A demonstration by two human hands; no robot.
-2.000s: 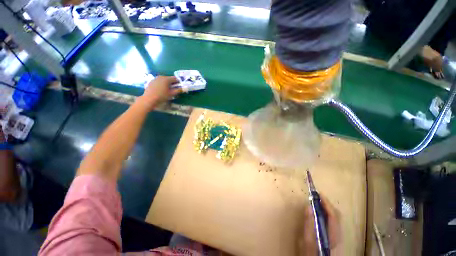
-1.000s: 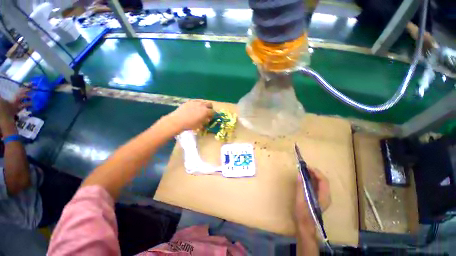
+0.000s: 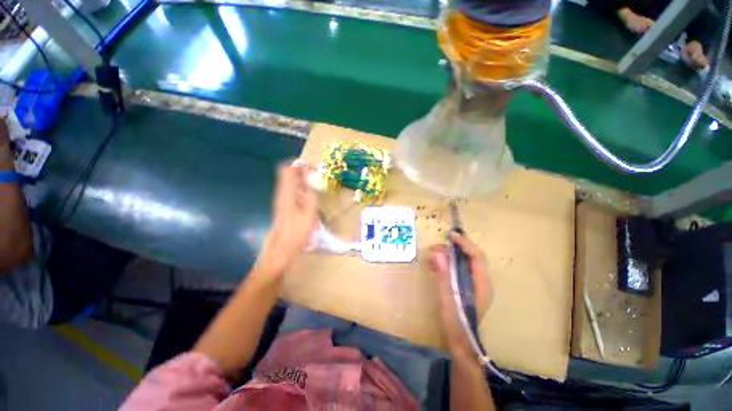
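Observation:
A white square housing with a blue-green circuit board lies on the cardboard sheet. Its whitish bagged cable runs left towards my left hand. A heap of green leads with gold ends lies behind the housing. My left hand is at the sheet's left edge, beside the heap; it is blurred and I cannot tell whether its fingers hold anything. My right hand holds the soldering iron, its tip pointing forward, right of the housing.
A clear fume funnel with an orange-wrapped collar hangs over the sheet's back. A cardboard tray at right holds a small black box and a white stick. The green conveyor runs behind. Another person's arm is at far left.
The housing went from the belt onto the sheet. My left hand has since moved from the lead heap towards the sheet's left edge. My right hand with the iron has come closer to the housing.

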